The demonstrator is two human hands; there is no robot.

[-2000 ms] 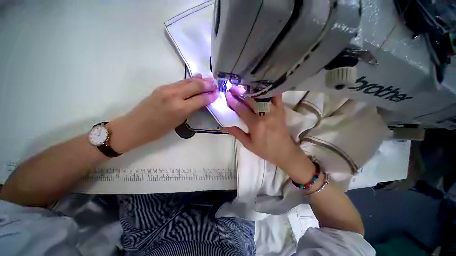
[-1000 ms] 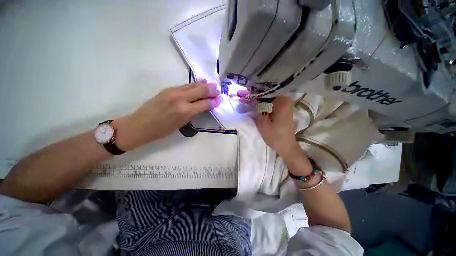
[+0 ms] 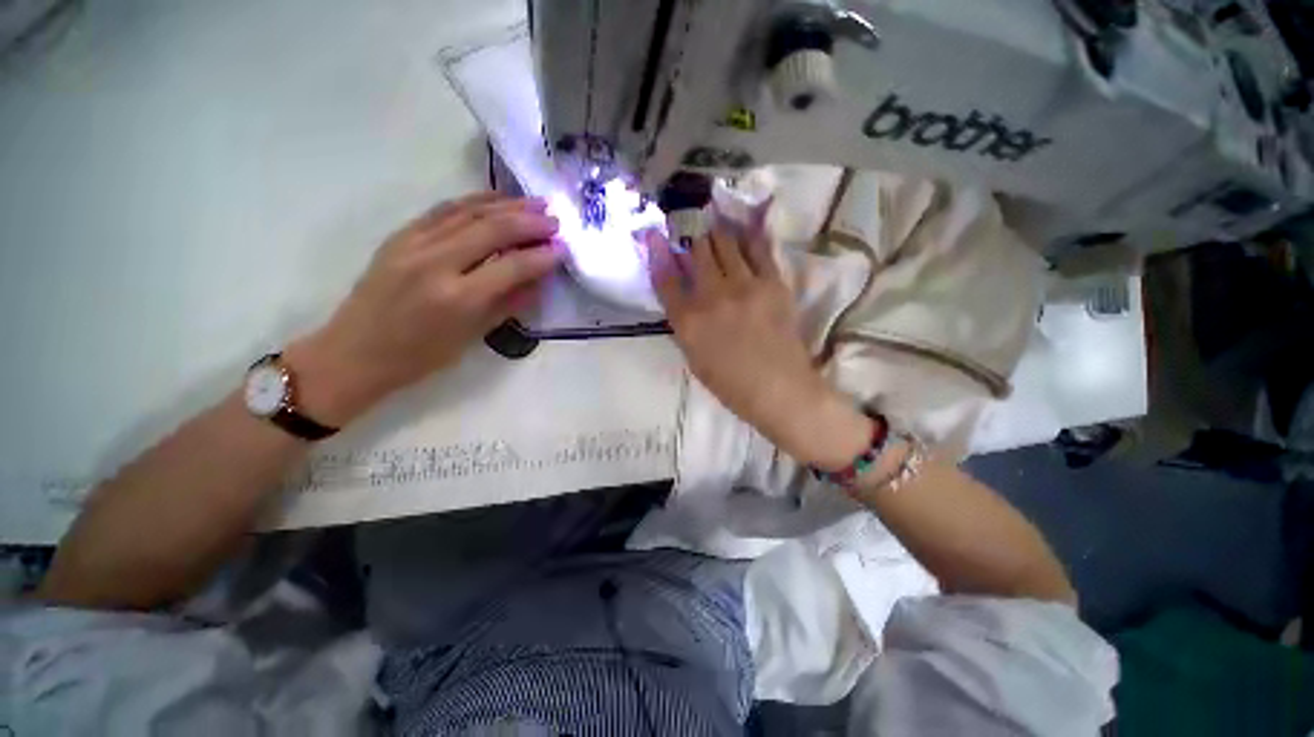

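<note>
A white garment (image 3: 922,274) with dark stitch lines lies bunched right of the needle area and hangs over the table's front edge. Its narrow flat part (image 3: 500,98) runs under the machine head, beyond the needle. The presser foot (image 3: 594,197) is lit by a bright glare that hides the needle and stitching. My left hand (image 3: 447,274) lies left of the foot, its fingertips at the cloth's left edge. My right hand (image 3: 735,310) lies on the cloth right of the foot, fingers spread a little. Whether either hand pinches the cloth is hidden by glare.
The sewing machine head marked brother (image 3: 951,130) covers the upper right. The white table (image 3: 188,187) extends left, with a printed ruler (image 3: 504,458) along its front edge. A dark pad (image 3: 509,340) sits at the bed's front left corner. A striped apron (image 3: 577,634) is below.
The view has shifted and turned, so the machine sits further left and higher. My right hand's fingers have spread over the cloth. Less of the cloth's far end shows beyond the machine head.
</note>
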